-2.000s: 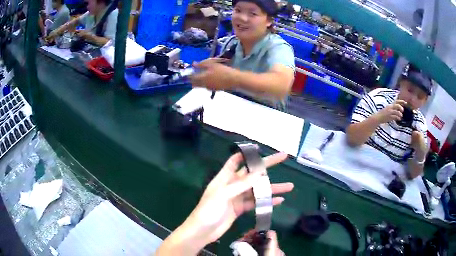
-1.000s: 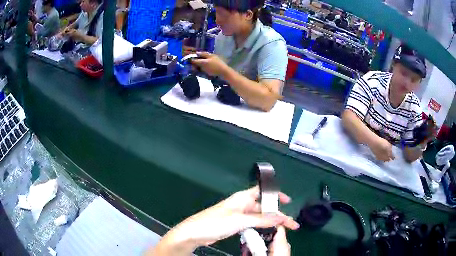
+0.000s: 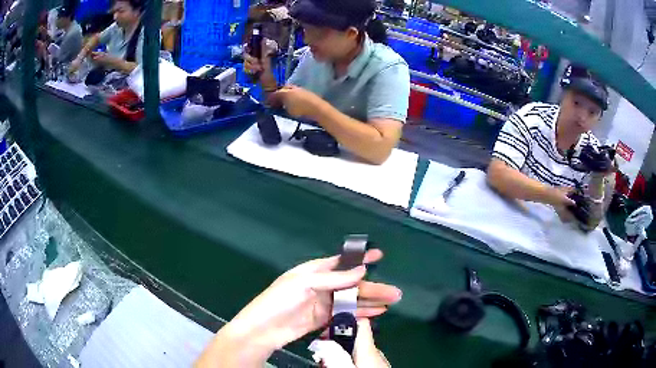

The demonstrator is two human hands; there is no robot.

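A headphone headband [image 3: 346,300] stands upright in my hands, silver-grey under the light, with a black end piece at its lower end. My left hand [image 3: 295,305] is around the headband, its fingers crossing the strip. My right hand [image 3: 365,346] is at the bottom edge, mostly cut off, with fingers at the black lower end. A small white piece [image 3: 329,353] shows beside the lower end, between the hands. The ear cups of this headset cannot be made out.
Black headphones [image 3: 462,310] lie on the green conveyor [image 3: 216,223], right of my hands. A heap of black parts [image 3: 590,334] is farther right. A white sheet [image 3: 144,334] lies near left. Two workers sit opposite behind white mats [image 3: 503,224], with a blue bin [image 3: 172,123].
My hands and the headband have moved left, and the left fingers sit differently around the strip. The worker opposite has raised a hand with a dark object. The striped-shirt worker now holds black parts.
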